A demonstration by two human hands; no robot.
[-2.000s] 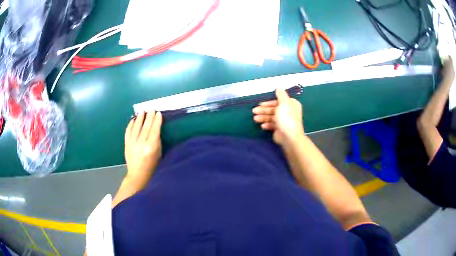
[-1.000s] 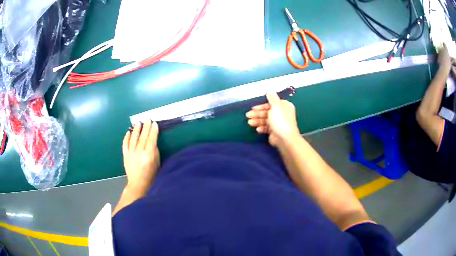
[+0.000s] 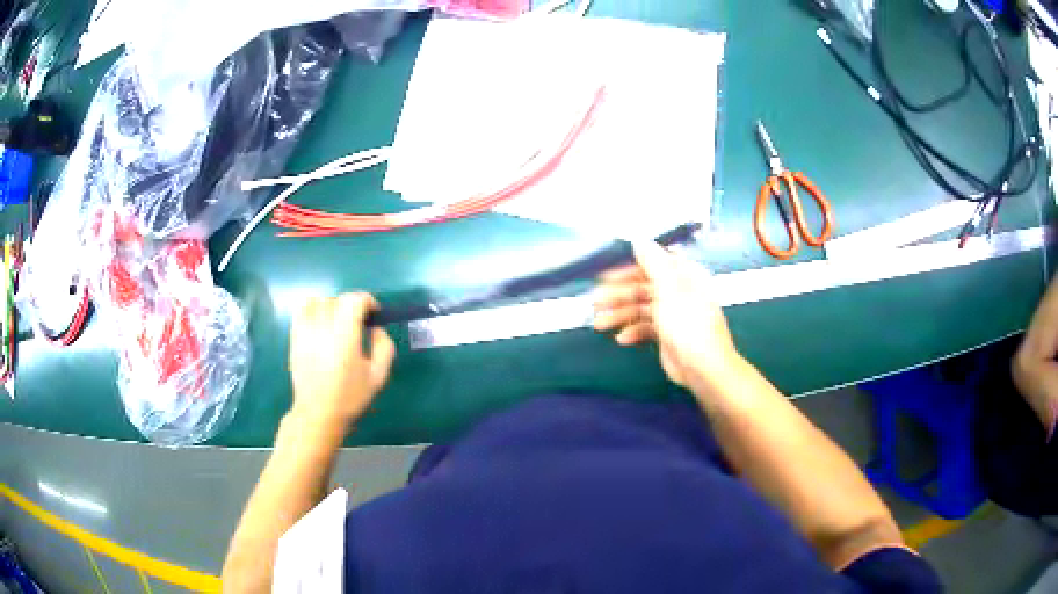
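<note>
A black wire bundle (image 3: 522,282) with a pale wrap near its middle spans between my two hands, slightly blurred, above the white measuring strip (image 3: 511,324) on the bench. My left hand (image 3: 334,350) is closed around its left end. My right hand (image 3: 671,304) holds it near its right end between thumb and fingers; the dark tips stick out past the thumb. The strip shows below the bundle and runs on to the right.
Behind lie a red wire bundle (image 3: 464,209), white paper sheets (image 3: 557,128), white tubes (image 3: 304,183) and orange-handled scissors (image 3: 789,209). A clear bag of red pieces (image 3: 174,337) is at left, black cables (image 3: 917,139) at right. Another person's arm (image 3: 1036,362) is at the right edge.
The bundle has come away from along the strip's edge and now passes over it. My left hand has turned and closed on its end. The view has shifted.
</note>
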